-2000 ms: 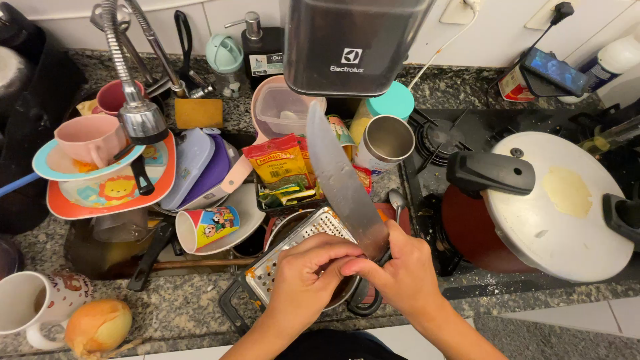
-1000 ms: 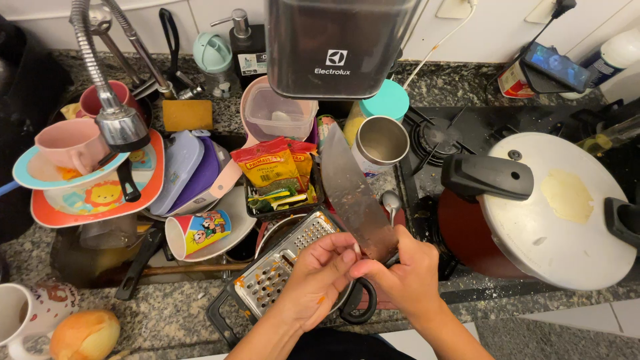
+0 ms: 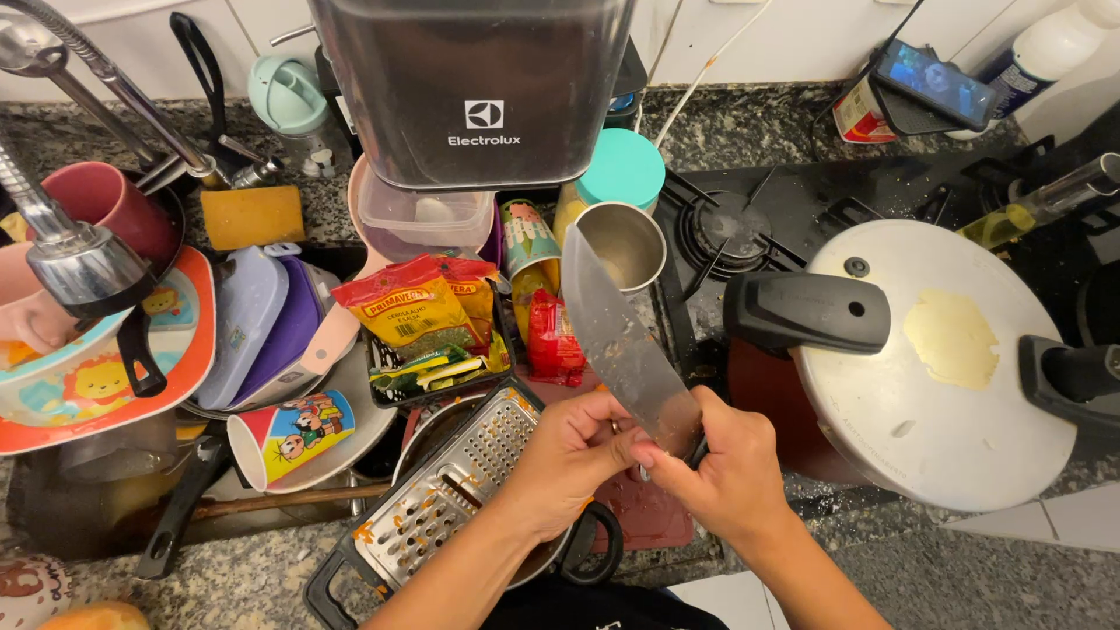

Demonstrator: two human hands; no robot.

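A wide-bladed kitchen knife (image 3: 623,346) points up and to the left, its handle end in my right hand (image 3: 731,468). My left hand (image 3: 573,464) is pinched close to the lower part of the blade, fingers against my right thumb; whether a small piece lies between them cannot be told. Under my left hand a metal box grater (image 3: 464,481) with orange shreds leans over a pot (image 3: 547,560) with a black handle. A red cutting board (image 3: 652,512) shows partly beneath my hands.
Right of my hands stands a pressure cooker (image 3: 932,376) on the stove. Seasoning packets (image 3: 411,302) fill a black basket, with a steel cup (image 3: 619,245) beyond. Stacked dishes (image 3: 188,350) and a cartoon cup (image 3: 293,437) crowd the sink at left. A dark Electrolux container (image 3: 477,87) overhangs the back.
My left hand has turned, from its palm partly showing a second ago to its back facing up now. My right hand keeps hold of the knife. The view has shifted slightly.
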